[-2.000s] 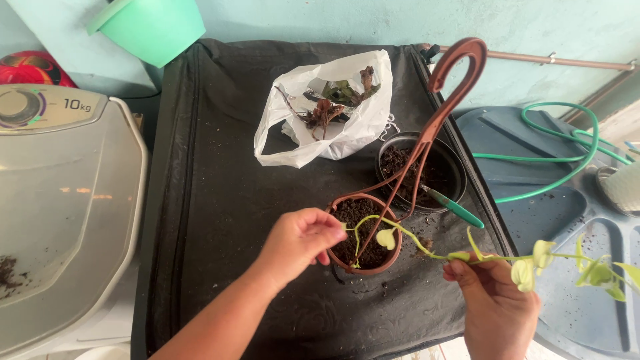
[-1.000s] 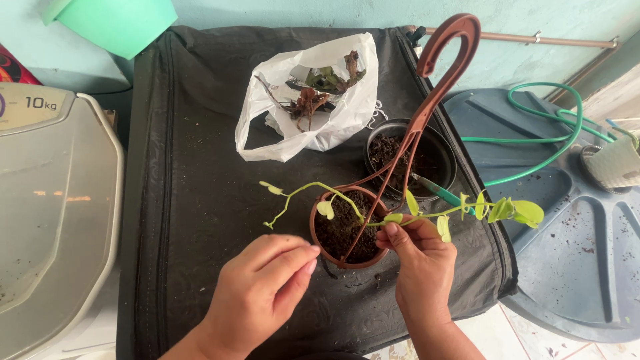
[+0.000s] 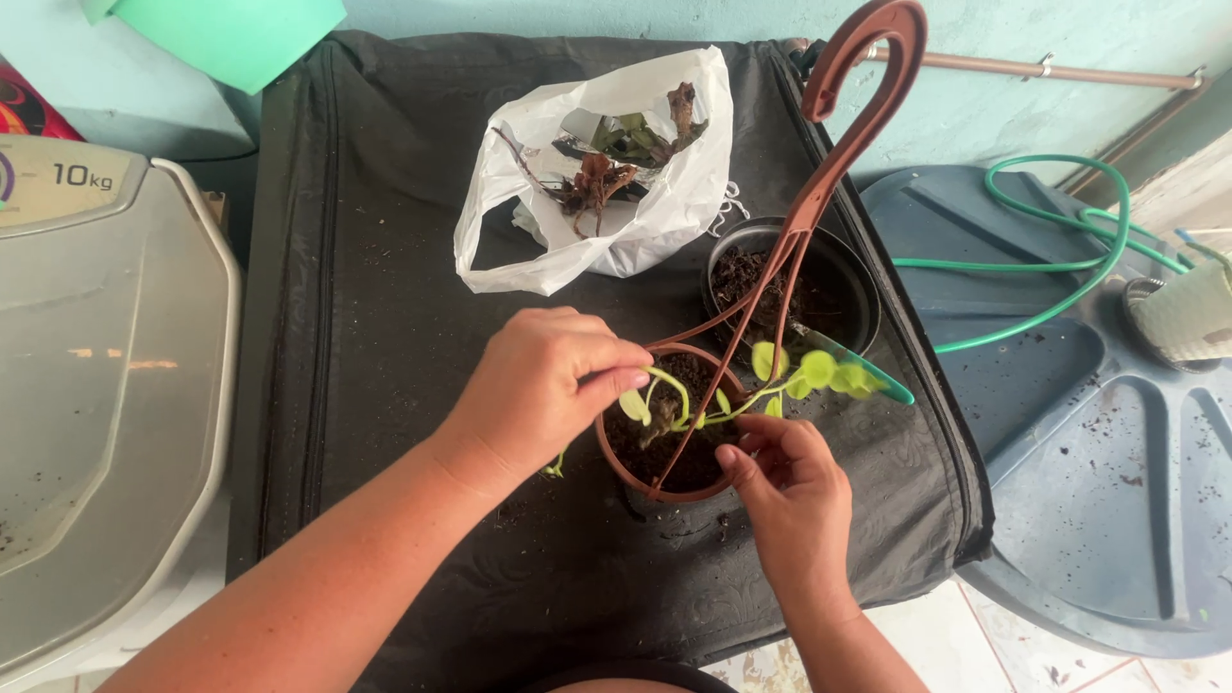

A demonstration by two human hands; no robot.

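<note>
A leafy green vine cutting (image 3: 736, 416) lies across a brown plastic hanging pot (image 3: 616, 460) of dark soil. My left hand (image 3: 549, 390) pinches the vine's stem between thumb and fingertips over the pot's left side; a bit of vine shows below that hand. My right hand (image 3: 794, 491) is at the pot's right rim, its fingertips around the stem; the hold is partly hidden. The leafy end spreads to the right, over a green-handled trowel (image 3: 852, 364). The pot's brown hook hanger (image 3: 837, 154) rises up and to the right.
A black pot (image 3: 861, 289) with soil stands behind the hanging pot. A white plastic bag (image 3: 520, 265) of dry leaves lies farther back on the black cloth cover (image 3: 414, 212). A washing machine (image 3: 106, 366) is at left; a green hose (image 3: 1011, 265) crosses a blue-gray lid (image 3: 1068, 423) at right.
My left hand has moved from beside the pot to over it and now pinches the vine. The vine has come down onto the pot's soil, with my right hand still near the rim.
</note>
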